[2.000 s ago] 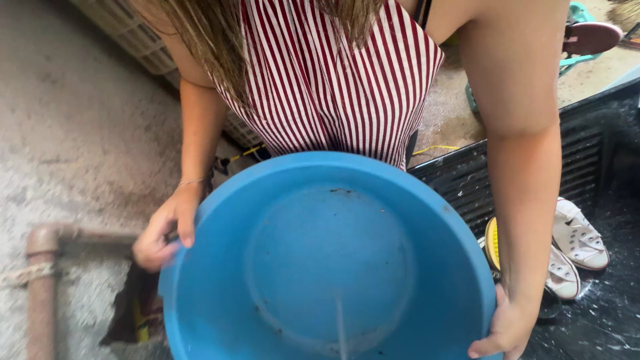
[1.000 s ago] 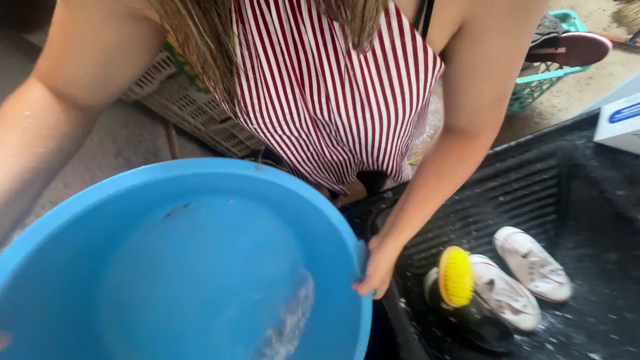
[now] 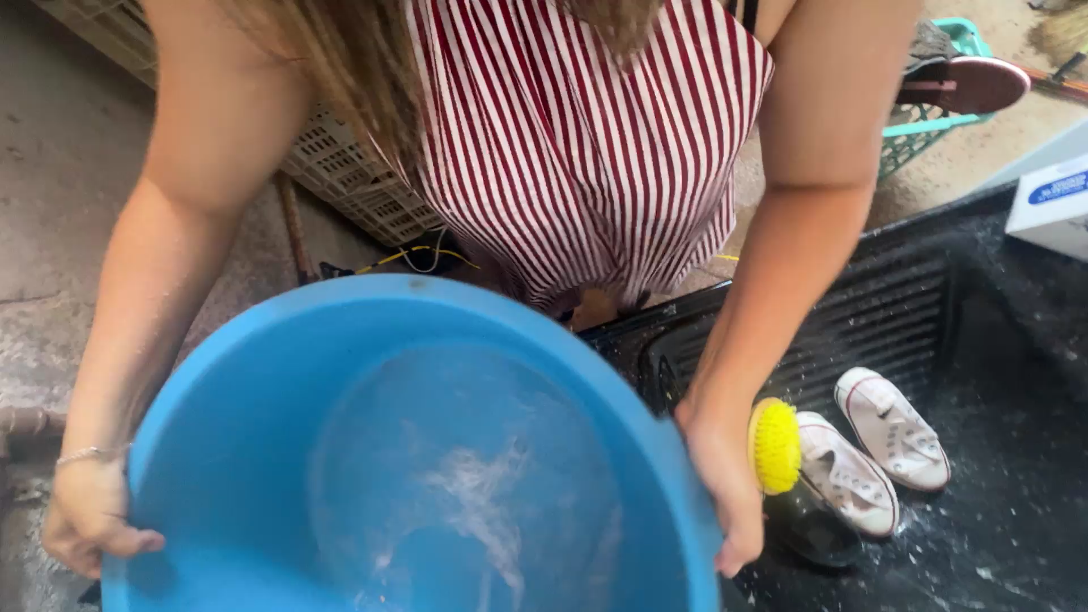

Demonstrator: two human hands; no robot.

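A large blue plastic basin (image 3: 255,340) is held at its rim by both hands, with a little moving water (image 3: 484,501) on its bottom. At the image's left edge, my right hand (image 3: 98,518), with a thin bracelet at the wrist, grips the rim, thumb over the inside. On the opposite side my left hand (image 3: 731,484) holds the rim, its fingers partly hidden. Beside that hand lies a brush with yellow bristles (image 3: 776,446). Two white canvas sneakers, one nearer the brush (image 3: 846,476) and one farther off (image 3: 892,429), rest in a black sink.
The black sink (image 3: 1011,374) has a ribbed washboard part and wet surfaces. A white box (image 3: 1054,208) stands at its edge. A green basket (image 3: 922,132) holds footwear. Light plastic crates (image 3: 357,174) stand behind, near a yellow cable (image 3: 408,253). A pipe (image 3: 30,422) runs at the left.
The basin was farther left one second ago, with my right hand almost out of view; now both hands show on its rim. The water's pattern inside has shifted. The sneakers stay in the sink.
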